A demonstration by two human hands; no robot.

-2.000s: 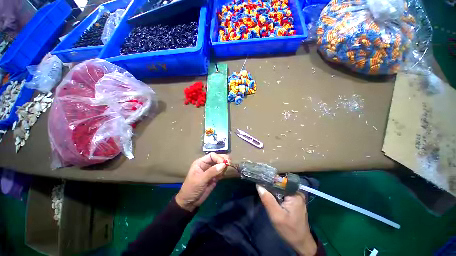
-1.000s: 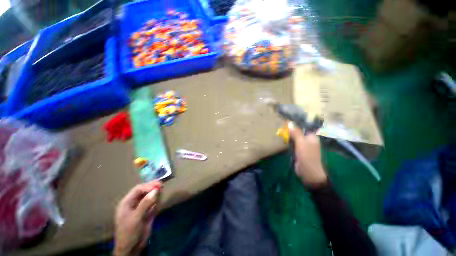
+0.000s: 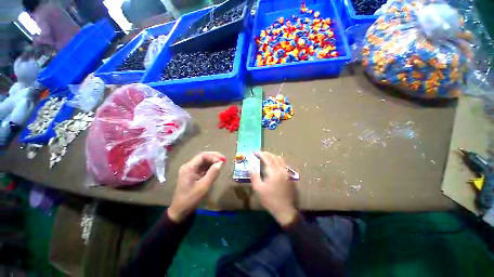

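My left hand [image 3: 197, 181] is left of the green board's near end and pinches a tiny red piece [image 3: 221, 159] between thumb and fingertips. My right hand [image 3: 275, 186] is at the right edge of the green board [image 3: 250, 127], fingers apart, with nothing seen in it. One striped cone [image 3: 240, 158] stands on the board's near end, between the hands. The snips [image 3: 293, 173] are mostly hidden behind my right hand. A red pile [image 3: 229, 118] lies left of the board and a striped cone pile [image 3: 277, 111] lies right of it.
The glue gun [image 3: 478, 172] lies on cardboard [image 3: 460, 146] at the right. A bag of red pieces [image 3: 127, 140] is at left, a bag of striped cones [image 3: 414, 54] at back right. Blue crates [image 3: 298, 69] line the back. A person [image 3: 57, 21] shows at top left.
The glue gun has left my right hand and lies on the cardboard. My right hand has moved to the green board. My left hand still holds the red piece. The view has swung right and back.
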